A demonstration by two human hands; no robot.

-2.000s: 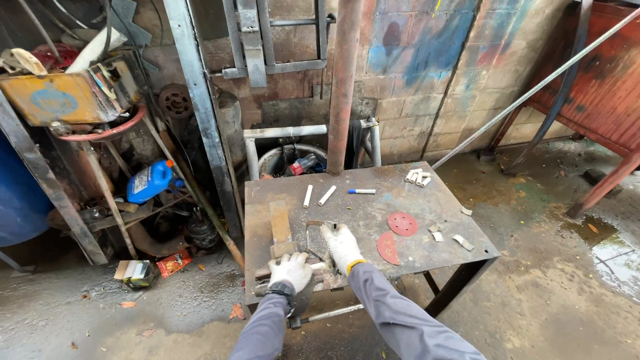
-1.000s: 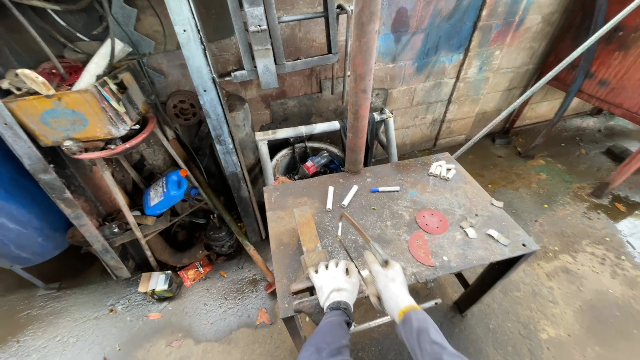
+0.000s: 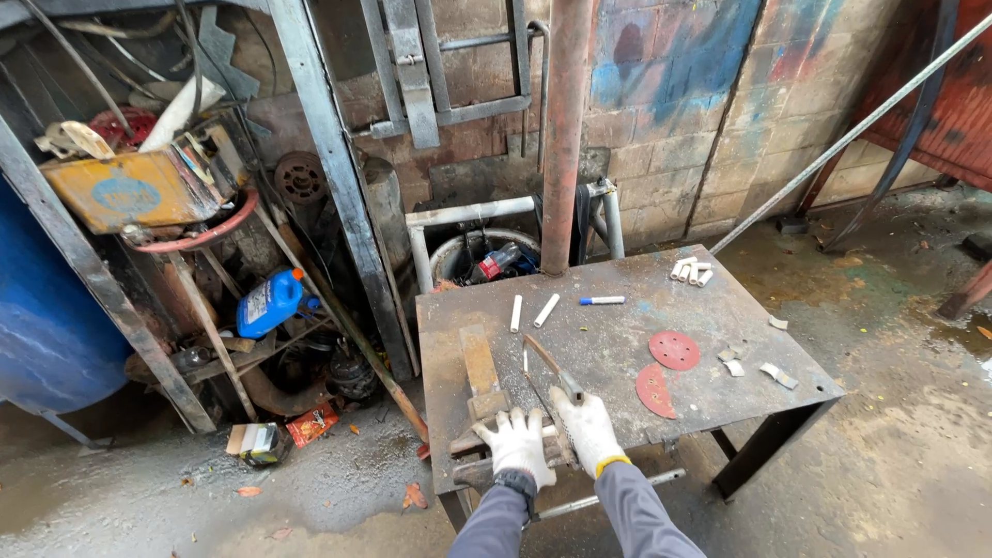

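Observation:
My left hand (image 3: 518, 444), in a white work glove, lies with fingers spread over the jaws of a metal bench vise (image 3: 482, 457) at the table's near edge. In a white glove with a yellow cuff, my right hand (image 3: 587, 428) grips a hacksaw (image 3: 554, 361); its blade and frame point away over the metal table (image 3: 597, 341). White plastic seems to show between the vise jaws, mostly covered by my left hand. Beyond lie two short white pipes (image 3: 546, 310) and a blue-capped marker (image 3: 602, 300). A whole red sanding disc (image 3: 674, 350) and a cut one (image 3: 656, 391) are to the right.
Several short white pipe pieces (image 3: 691, 271) lie at the far right corner, and curved white offcuts (image 3: 778, 375) nearer. A rusty post (image 3: 563, 139) rises behind the table. A bin (image 3: 484, 252) with a plastic bottle stands behind; a blue jug (image 3: 270, 302) sits on the left shelf.
The hacksaw in my right hand has shifted and tilted relative to the vise. My left hand stays at the vise, its fingers now more spread. The view has shifted somewhat.

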